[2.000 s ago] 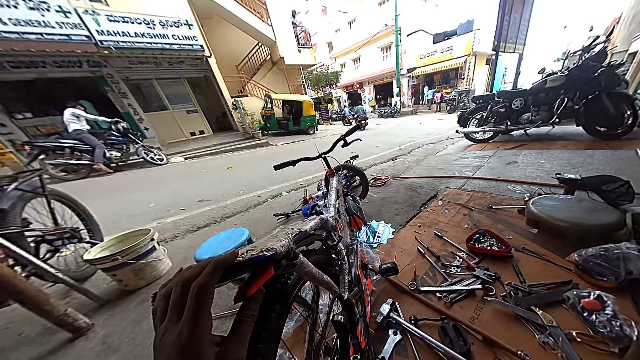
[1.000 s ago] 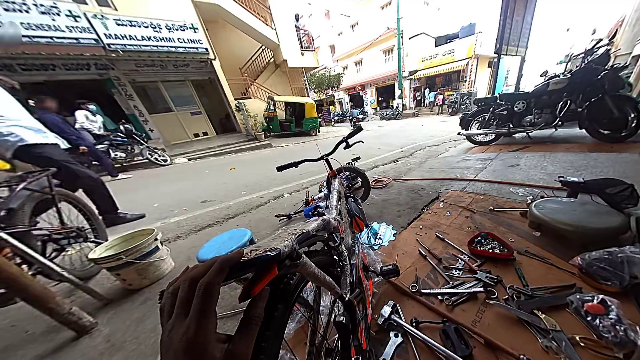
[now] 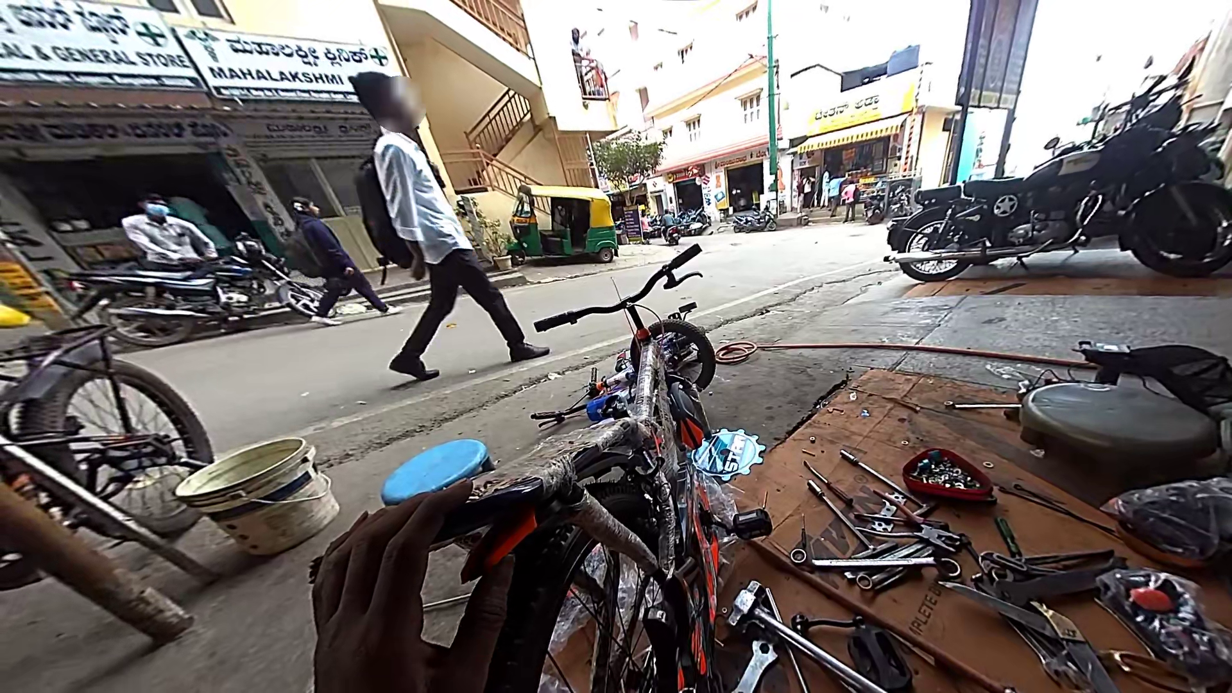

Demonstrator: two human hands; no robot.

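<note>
My left hand (image 3: 409, 597), low and left of centre, has its fingers over the rear end of a bicycle's wrapped frame (image 3: 616, 433), beside an orange part (image 3: 502, 541). The bicycle points away from me; its black handlebar (image 3: 616, 306) stands above the front wheel (image 3: 685, 354). Clear plastic film covers much of the frame. The black pedal (image 3: 753, 524) sticks out to the right, near a blue and white gear-shaped card (image 3: 729, 453). The rear wheel (image 3: 539, 597) is partly behind my hand. My right hand is not seen.
Cardboard (image 3: 818, 472) on the right carries wrenches (image 3: 871, 561), pliers, a hammer (image 3: 799, 635) and a red tray of small parts (image 3: 948, 476). A blue stool (image 3: 436, 470) and a bucket (image 3: 260, 496) stand left. A person (image 3: 433, 226) walks on the road; a motorcycle (image 3: 1068, 207) stands at right.
A person with a backpack has come into view on the road, and another in dark clothes walks farther left. My left hand keeps its place on the bicycle.
</note>
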